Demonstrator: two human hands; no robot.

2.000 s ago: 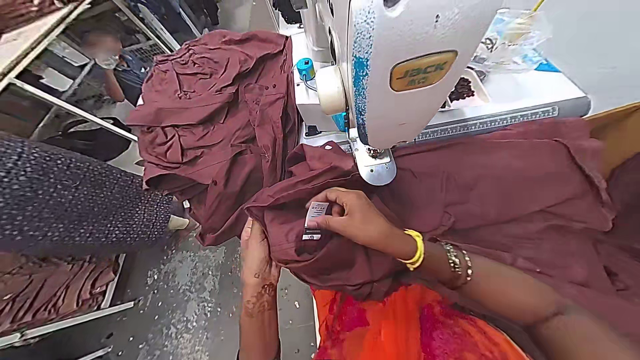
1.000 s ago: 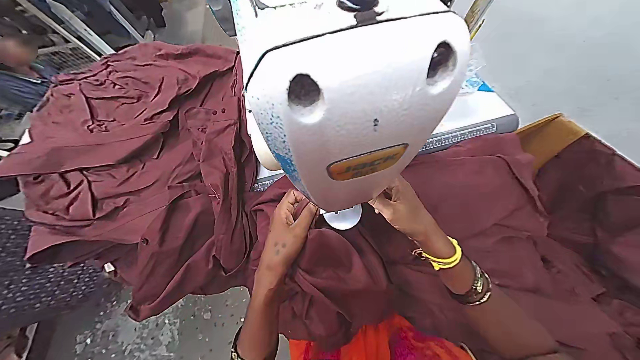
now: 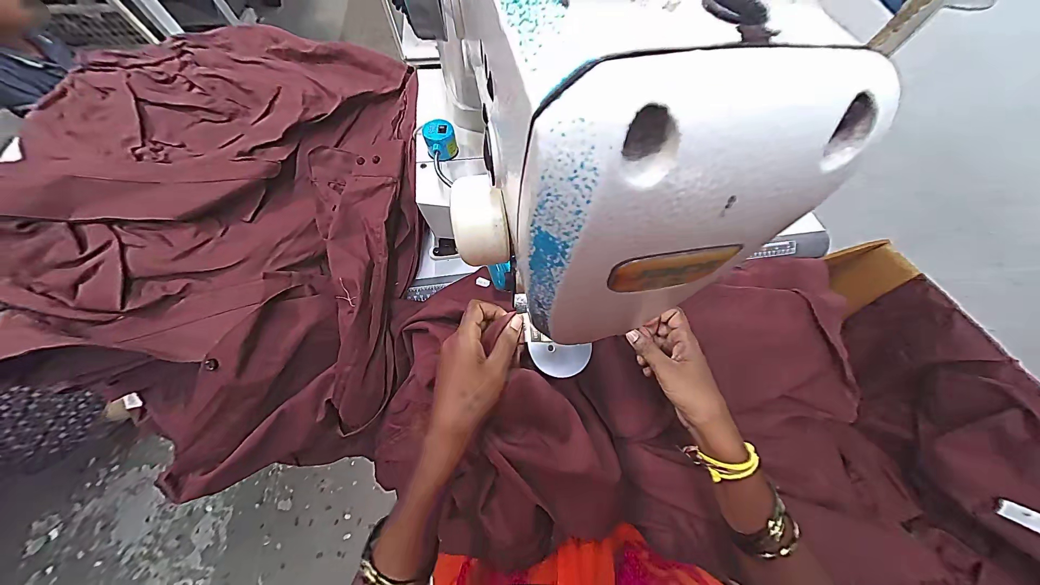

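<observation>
A white sewing machine head [image 3: 691, 179] stands over a maroon garment [image 3: 561, 439], which spreads across the work surface. My left hand [image 3: 479, 357] pinches the garment's cloth between thumb and fingertips, just left of the needle area. Close to those fingertips a small whitish label [image 3: 533, 331] shows partly at the machine's edge. On the other side of the round white plate [image 3: 561, 359], my right hand [image 3: 670, 357] has its thumb and forefinger together under the machine head; whether something thin is between them cannot be told. The needle is hidden behind the head.
A heap of maroon garments [image 3: 203, 203] lies at the left beside the machine. A blue-capped fitting [image 3: 439, 140] stands behind the white handwheel-like knob [image 3: 479, 219]. More maroon cloth [image 3: 934, 390] covers the right side by a tan edge [image 3: 873, 272]. Part of a person is at the upper left.
Two seconds ago my right hand was on the label, left of the machine's foot; it is now right of the round plate. My left hand has moved up beside the needle area.
</observation>
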